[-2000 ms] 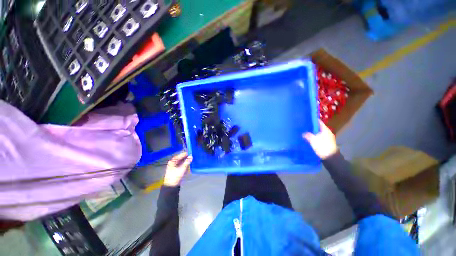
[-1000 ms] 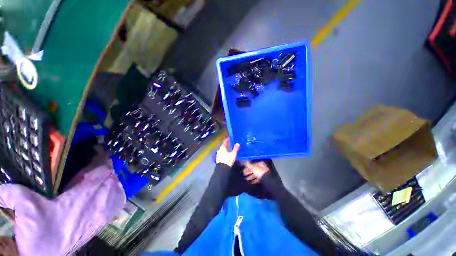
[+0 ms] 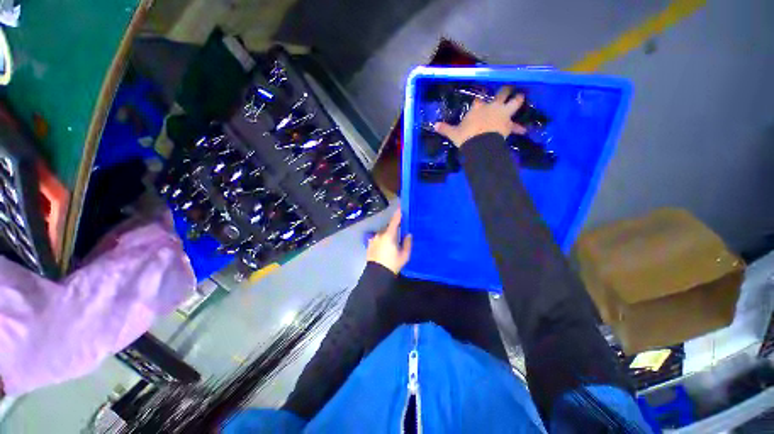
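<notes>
A blue plastic bin [image 3: 543,229] is in front of me at the centre right. Black clip-like parts [image 3: 535,153] with silver bits lie heaped in its far end. My left hand [image 3: 389,247] grips the bin's near left edge. My right hand [image 3: 490,117] is inside the bin, on top of the heap, with its fingers spread; whether it grips any part cannot be told.
A tray of black parts with silver bits [image 3: 318,174] is left of the bin. A green bench [image 3: 68,68] is at the upper left. A person's pink sleeve [image 3: 102,297] is at the lower left. A brown carton [image 3: 662,275] is at the right.
My right hand has moved from the bin's near side into the heap at its far end. The bin shows larger and further right. My left hand stays at its left edge.
</notes>
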